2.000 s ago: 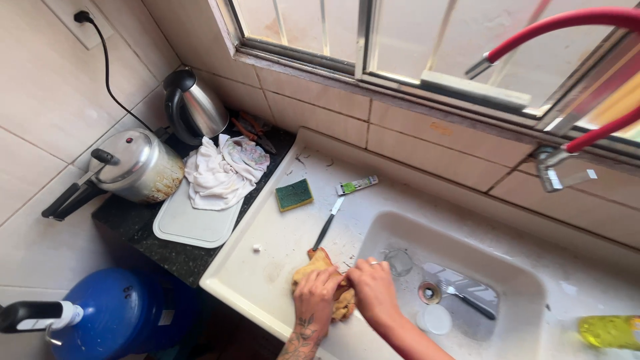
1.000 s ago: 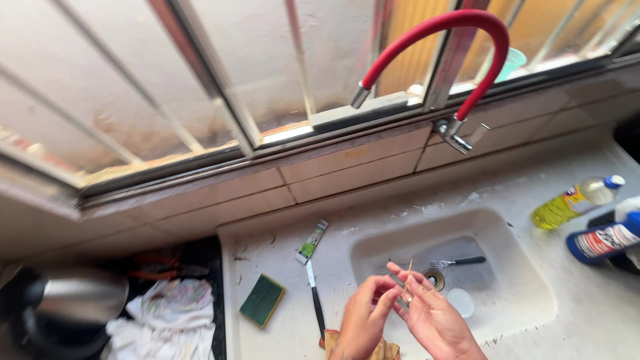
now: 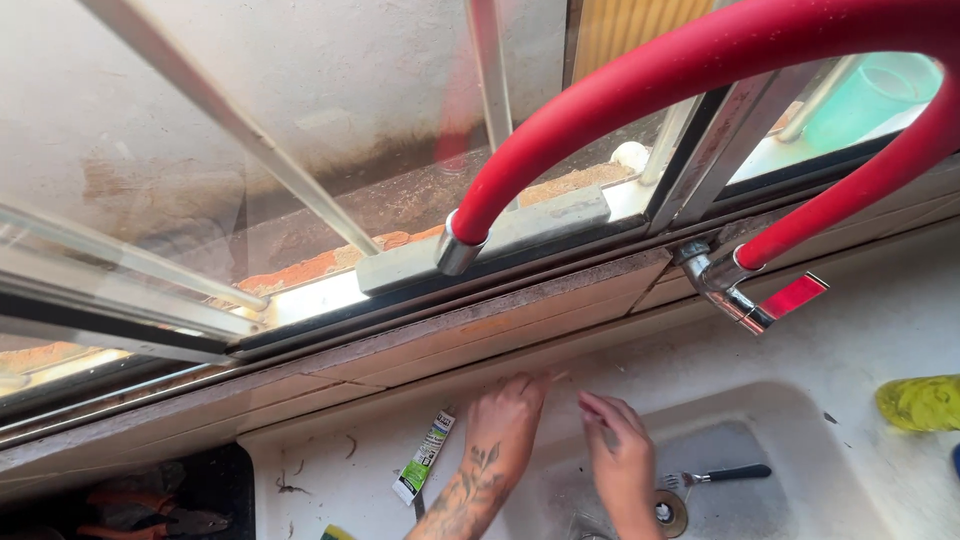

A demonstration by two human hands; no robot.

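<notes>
My left hand [image 3: 506, 424], with a leaf tattoo on its forearm, is over the sink's back ledge; a thin, pale, stick-like piece [image 3: 559, 375], blurred, sticks out from its closed fingertips. To its right, my right hand [image 3: 619, 457] is above the basin's left part, thumb and fingers apart, seemingly with nothing between them. A green and white tube [image 3: 425, 455] lies on the ledge left of my left hand. Just below it shows a bit of a knife blade [image 3: 419, 508]. A fork with a black handle [image 3: 720, 474] lies in the basin near the drain [image 3: 670, 512].
A red flexible faucet hose [image 3: 600, 90] arches over the sink from its metal tap [image 3: 724, 289]. Behind runs a barred window. Orange-handled pliers [image 3: 196, 522] lie on the dark counter, a sponge corner [image 3: 337, 533] is at the bottom edge, and a yellow-green bottle [image 3: 919, 403] stands at right.
My hands, close together around the thin piece a second ago, are now apart. The yellowish cloth under them earlier is out of view. The view has shifted toward the window.
</notes>
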